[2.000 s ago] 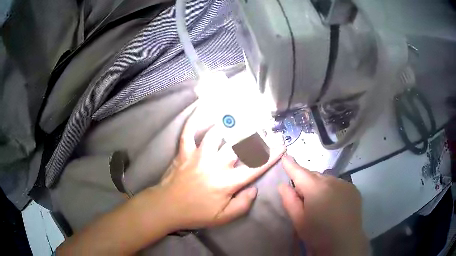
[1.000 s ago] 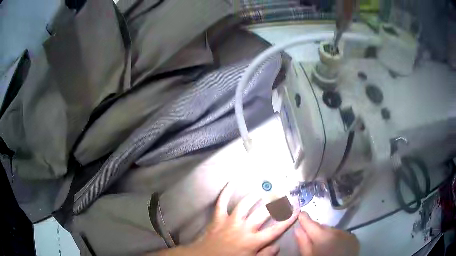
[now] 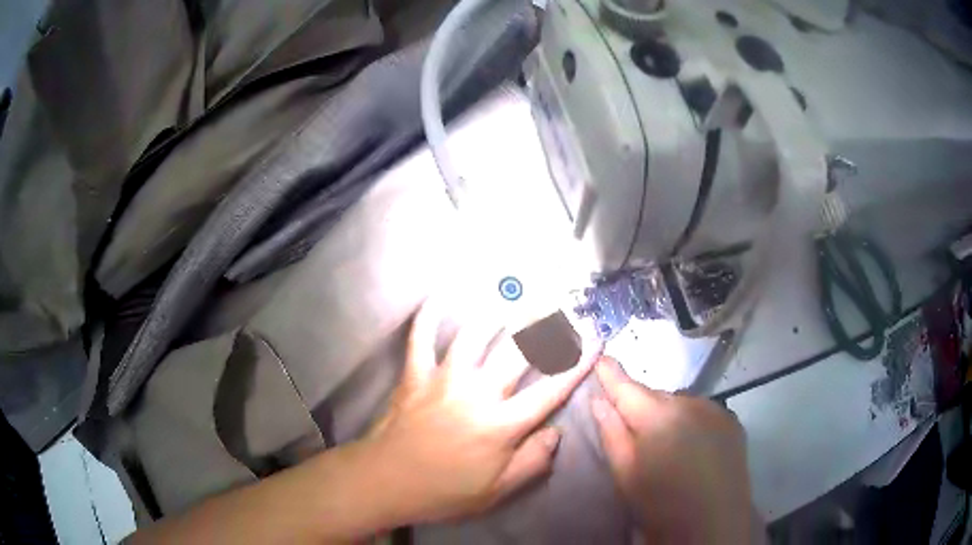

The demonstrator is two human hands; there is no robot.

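Brownish-khaki cloth lies over the machine bed and heaps up to the left, with grey fine-striped cloth among its folds. My left hand lies on the cloth with fingers spread, one fingertip near the needle area. My right hand has thumb and finger pinched at the cloth's edge just in front of the presser foot. The white attachment with a blue round mark is over my left fingers. Glare hides its outline and the needle point.
The off-white machine head stands at upper right. A pale tube curves down to the attachment. Green loops lie right of the head. The white table shows at lower right, with a dark fabric shape beyond its edge.
Since one second ago the view has tilted down, so hands and machine sit higher and further left. Both hands stay by the needle; any cloth feed is too small to tell.
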